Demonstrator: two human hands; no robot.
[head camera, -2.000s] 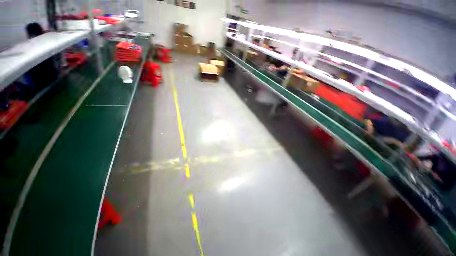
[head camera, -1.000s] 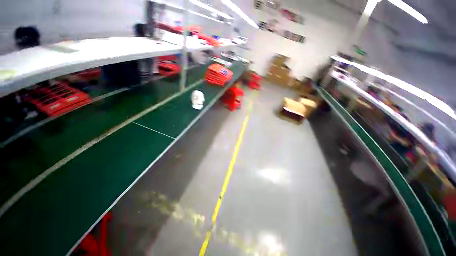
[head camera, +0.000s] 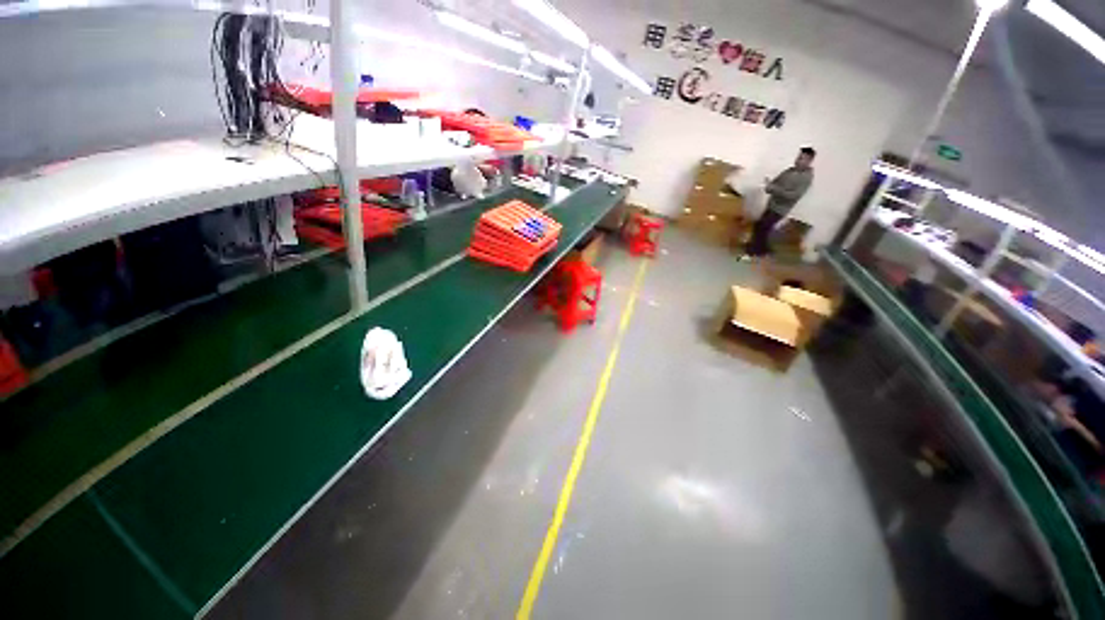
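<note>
Neither of my hands is in the picture. A long green-topped bench (head camera: 261, 430) runs along my left side. A crumpled white bundle (head camera: 384, 363), perhaps cloth or wrapping, lies on it near the edge. Farther along, a stack of red-orange trays (head camera: 515, 235) stands on the bench, with something blue and white on top. More red trays (head camera: 351, 220) lie behind the shelf post.
A white shelf (head camera: 133, 182) with black cables (head camera: 248, 75) hangs above the bench. Red stools (head camera: 578, 293) stand beside it. An open carton (head camera: 763, 317) lies on the grey floor. A person (head camera: 785, 196) stands near the far wall. Another green bench (head camera: 957, 375) runs along the right.
The view has moved forward along the aisle. The white bundle, tray stack and cartons are nearer and larger. A standing person is now visible at the back.
</note>
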